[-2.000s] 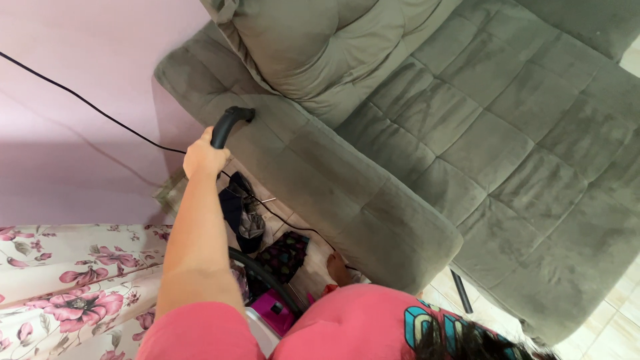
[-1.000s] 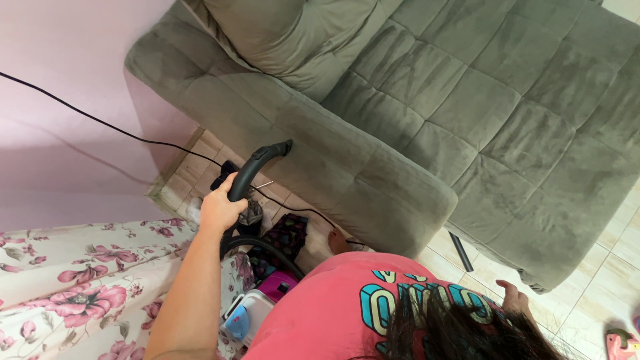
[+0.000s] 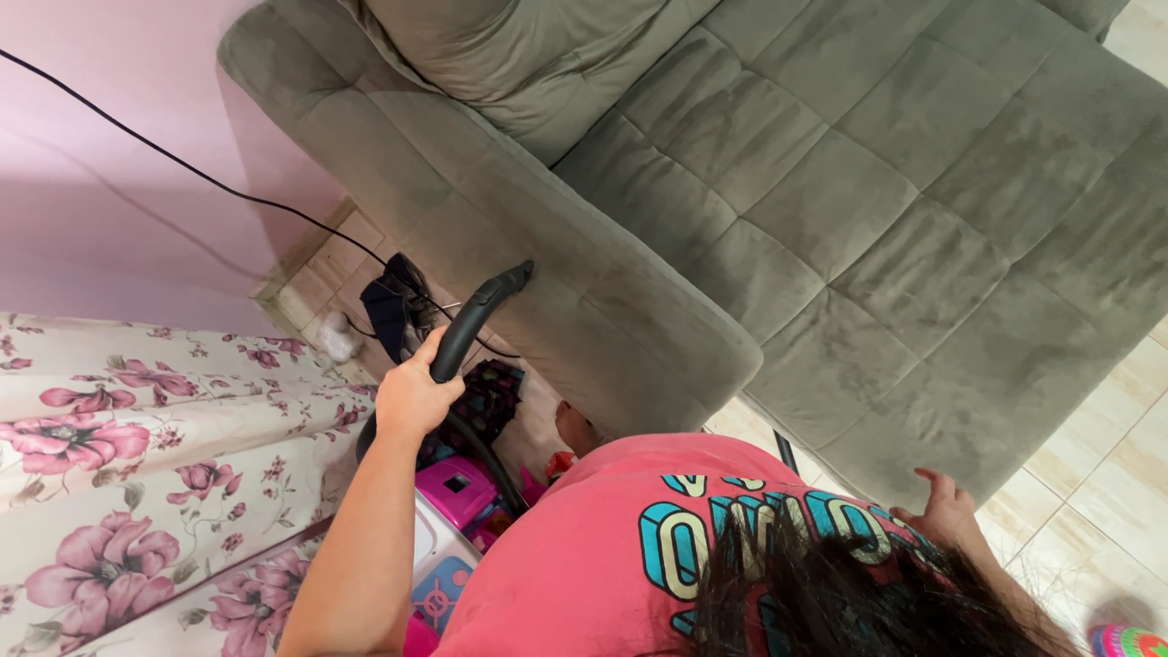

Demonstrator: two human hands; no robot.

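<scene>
My left hand (image 3: 415, 392) grips the curved black handle of a vacuum cleaner hose (image 3: 470, 319). The tip of that handle rests against the outer side of the grey sofa's armrest (image 3: 630, 301). Behind my wrist the black hose curves down toward the floor. My right hand (image 3: 944, 511) holds nothing, its fingers apart, beside the front edge of the tufted sofa seat (image 3: 867, 246).
A floral curtain (image 3: 109, 438) hangs at the left. Dark cloth items (image 3: 392, 306), a pink plastic thing (image 3: 456, 488) and a clear plastic bag (image 3: 338, 338) lie near the armrest. A black cord (image 3: 182, 164) crosses the pink wall. Part of a colourful item (image 3: 1127, 639) shows bottom right.
My left hand has brought the hose handle from the armrest's far end toward its near end and down its outer side. My right hand, out of sight two seconds ago, is now visible.
</scene>
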